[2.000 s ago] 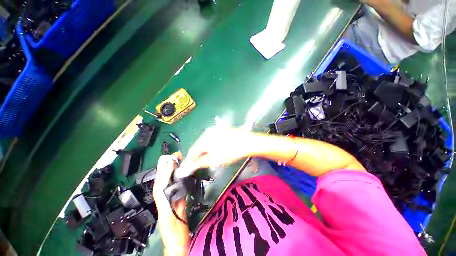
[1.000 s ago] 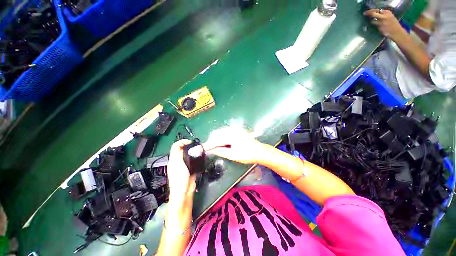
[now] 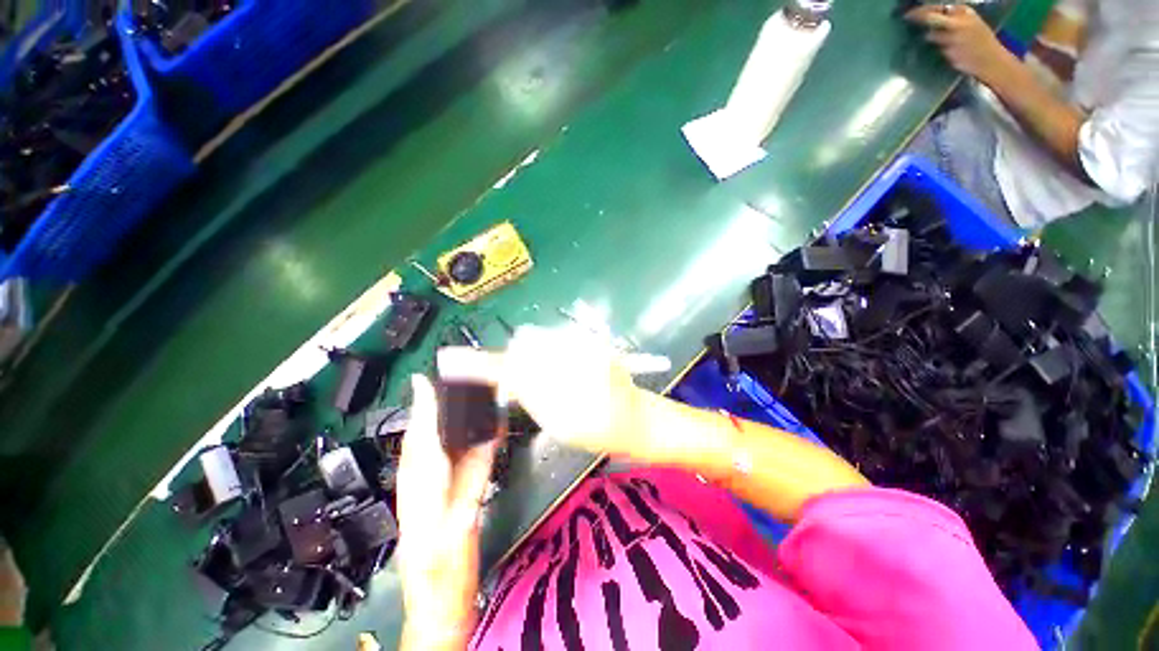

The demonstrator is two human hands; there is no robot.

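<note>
My left hand (image 3: 439, 509) holds a black power adapter (image 3: 468, 413) upright near the bench's front edge. My right hand (image 3: 568, 382), overexposed and partly washed out, holds a slim white stick tool (image 3: 646, 364). The tool's rear end sticks out to the right of the hand. A white part at the fingers' left side lies over the top of the adapter; whether it touches is hard to tell. A pile of black adapters (image 3: 305, 528) lies on the bench left of my left hand.
A yellow block (image 3: 484, 262) with a round black piece lies beyond my hands. A white bottle (image 3: 778, 76) stands by white paper (image 3: 725, 144). A blue crate (image 3: 914, 181) heaped with adapters is at right, more blue crates (image 3: 95, 174) at far left. Another person's arm (image 3: 1017, 99) is at upper right.
The adapter, darker side showing, is now upright in my left hand. My right hand has closed in from the right, and the white stick tool now shows along it.
</note>
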